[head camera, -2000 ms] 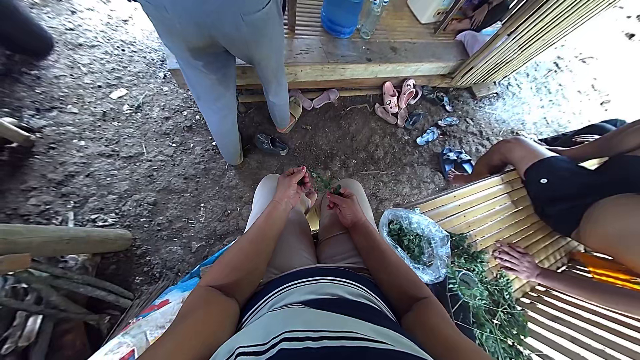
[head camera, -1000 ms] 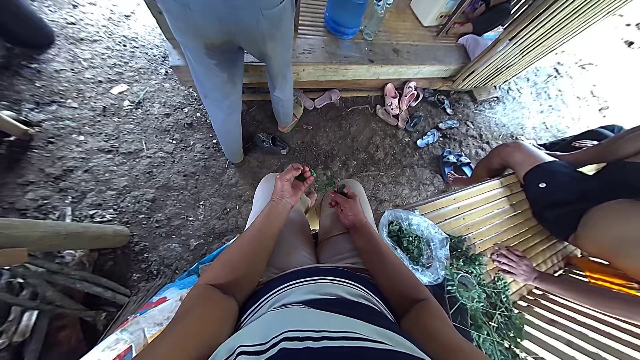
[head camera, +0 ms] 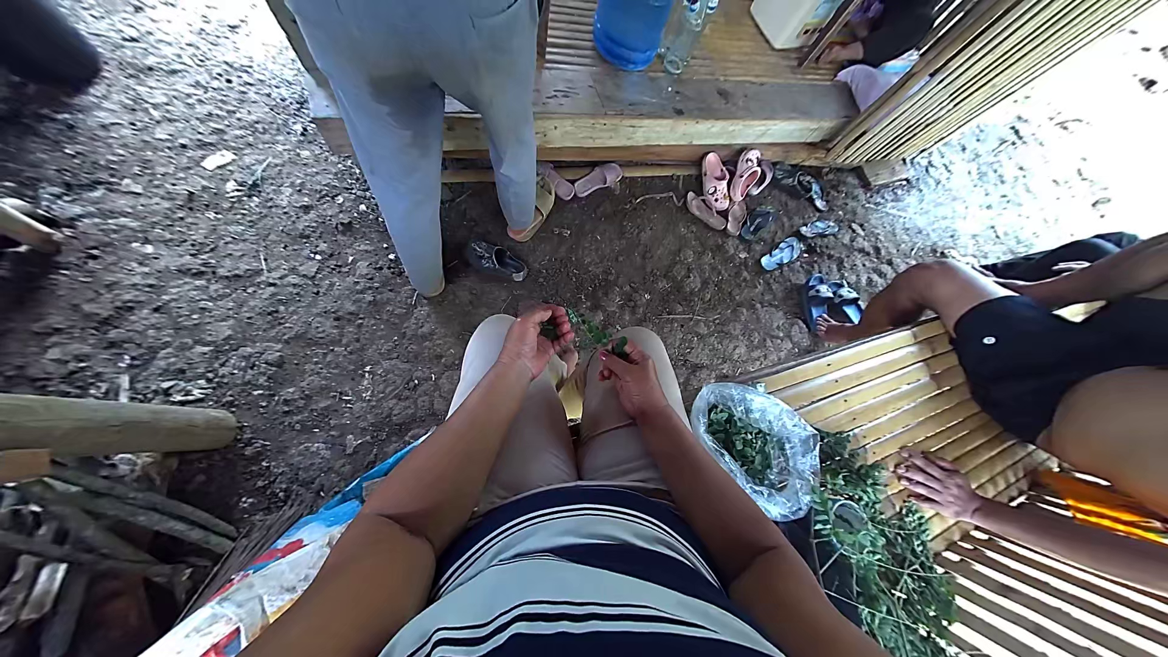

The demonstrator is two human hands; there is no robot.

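Note:
Above my knees, my left hand [head camera: 538,339] is closed around some small green leaves. My right hand [head camera: 630,372] pinches a thin leafy green sprig [head camera: 591,330], which spans the gap between both hands. Beside my right thigh stands a clear plastic bag [head camera: 799,453], its mouth spread wide, with green leaves [head camera: 744,443] inside. A heap of leafy green stems [head camera: 890,566] lies to the right of the bag, partly over a dark container whose shape is unclear.
At right a person sits on a bamboo slat bench [head camera: 867,370], one hand on the slats. Another person in grey trousers [head camera: 392,119] stands ahead by a wooden platform [head camera: 684,128]. Sandals [head camera: 716,187] lie on the soil. A log [head camera: 109,424] and stacked sticks are at left.
My hands stay above my knees, with small finger movements around the greens. The standing person and the bag have not plainly moved.

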